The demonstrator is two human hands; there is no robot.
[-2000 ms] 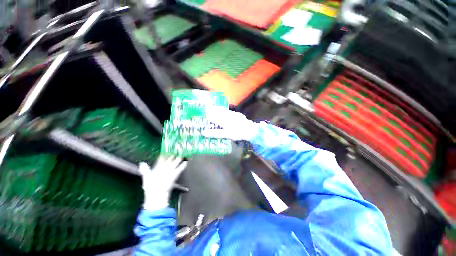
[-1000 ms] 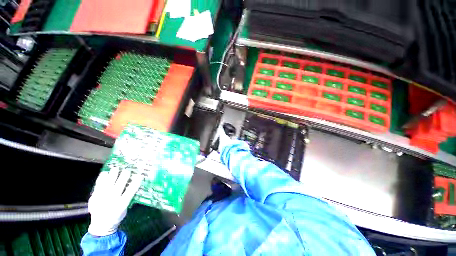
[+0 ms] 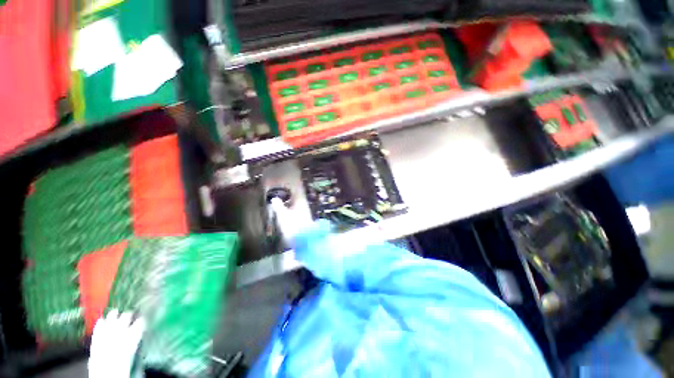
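My left hand (image 3: 116,345), in a white glove, is at the lower left, cut off by the bottom edge, and holds a large green circuit board (image 3: 193,295) by its left side. The board is blurred. My right hand (image 3: 289,220), in a white glove, is at the line over a small round black thing (image 3: 278,196); its fingers are blurred, so whether it grips this is unclear. A black fixture (image 3: 352,181) lies on the line just right of my right hand.
A red blister tray (image 3: 366,85) with small green boards lies on the shelf behind the line. A black box of green boards (image 3: 74,210) stands left. A pale rail (image 3: 473,204) runs along the line's front. A black bin with fixtures (image 3: 565,247) and another person's blue sleeve (image 3: 641,177) are right.
The view has swung right. The large board, held by both hands two seconds ago, is now in my left hand alone, lower left. My right hand stays by the round black thing.
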